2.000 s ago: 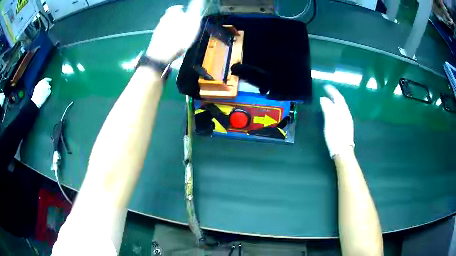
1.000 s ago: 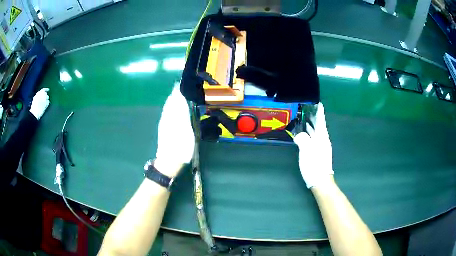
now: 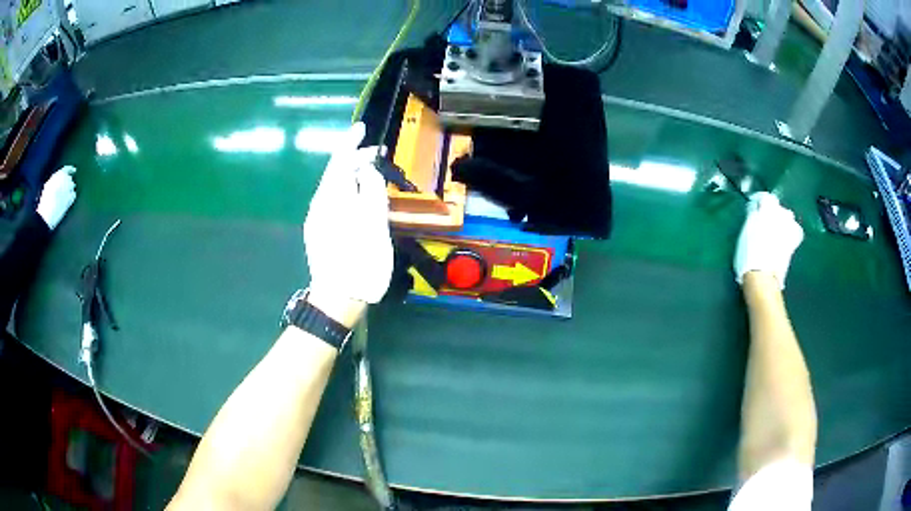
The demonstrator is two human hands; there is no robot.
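The orange-brown fixture [image 3: 415,150] lies on the black padding [image 3: 574,150] of the press station, with a red button [image 3: 464,269] on its front panel. My left hand [image 3: 350,225], white-gloved, is at the fixture's left edge; its fingertips overlap the edge, and whether they grip anything is unclear. My right hand [image 3: 767,240], white-gloved, is far right with its fingertips on a dark phone frame [image 3: 737,178], which looks tilted and is blurred. A second phone frame [image 3: 844,218] lies flat to the right of that hand.
The grey metal press head [image 3: 491,88] stands above the padding's back. A taped hose [image 3: 366,419] runs from the station toward me. An air gun [image 3: 92,309] lies left. Another worker's gloved hand [image 3: 57,197] is at the far left. A white post [image 3: 824,80] stands back right.
My right hand has left the station's right end and reached the phone frame at the right. My left hand has moved up against the fixture's edge. The view has shifted, showing more of the press head.
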